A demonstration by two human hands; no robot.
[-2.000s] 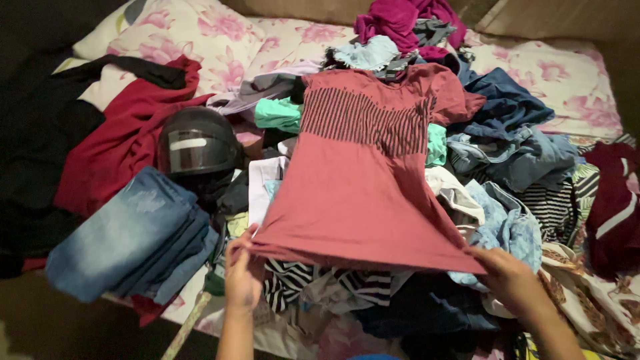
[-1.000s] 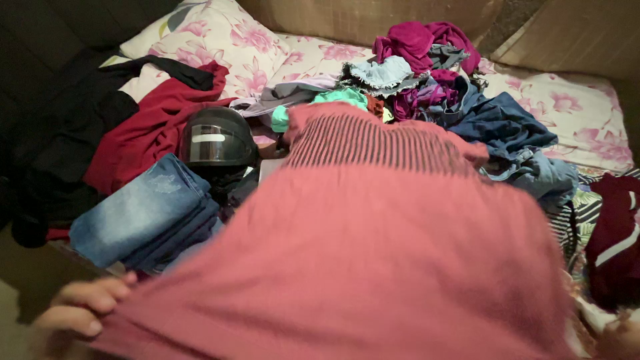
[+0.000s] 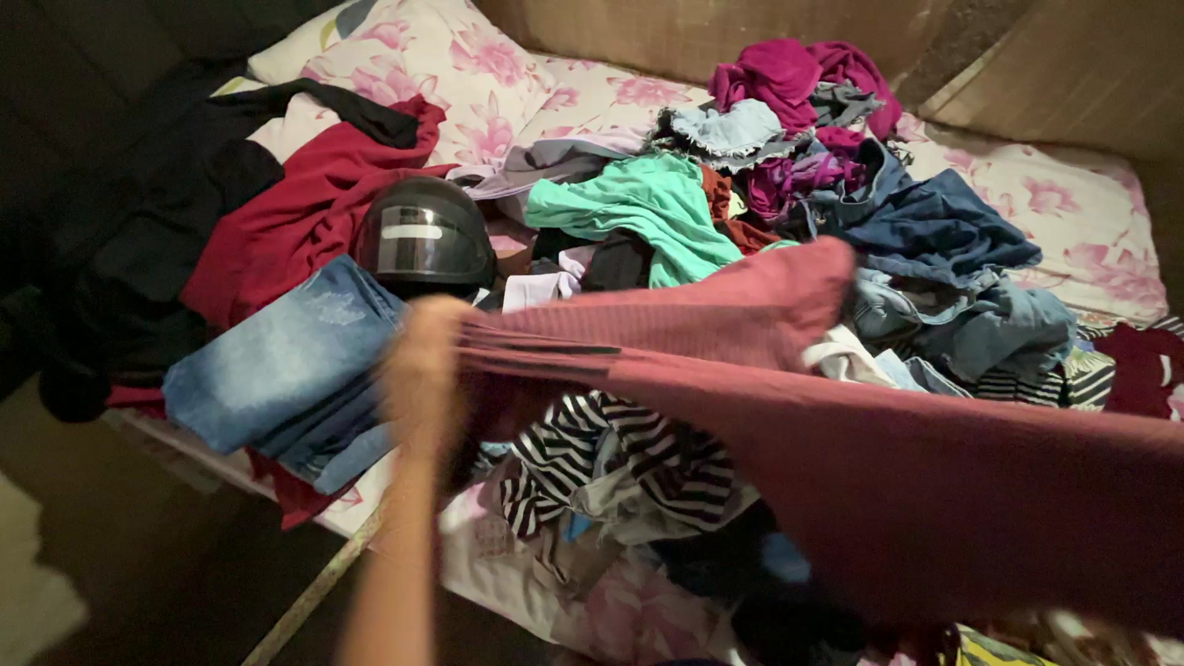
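My left hand [image 3: 430,356], blurred by motion, grips the bunched striped part of a dusty-red shirt [image 3: 888,444] left of centre. The shirt stretches from that hand across the pile and out past the right edge, with a loose part raised near the middle. My right hand is outside the view. Below the shirt lies a black-and-white striped garment [image 3: 629,462]; behind it is a mint-green garment [image 3: 647,213]. Folded blue jeans [image 3: 287,356] lie just left of my left hand, and a black helmet [image 3: 427,236] with a visor sits behind it.
Red cloth [image 3: 314,203] and black clothes [image 3: 139,250] lie at the left. Denim garments [image 3: 934,222] and magenta cloth [image 3: 768,79] are heaped at the back right. A flowered pillow [image 3: 481,74] stands at the back of the bed. A thin stick [image 3: 314,592] slants at the front left.
The shirt was spread flat between both hands two seconds ago; now it is stretched sideways. My left hand has moved from its hem to the striped part. My right hand has left the view.
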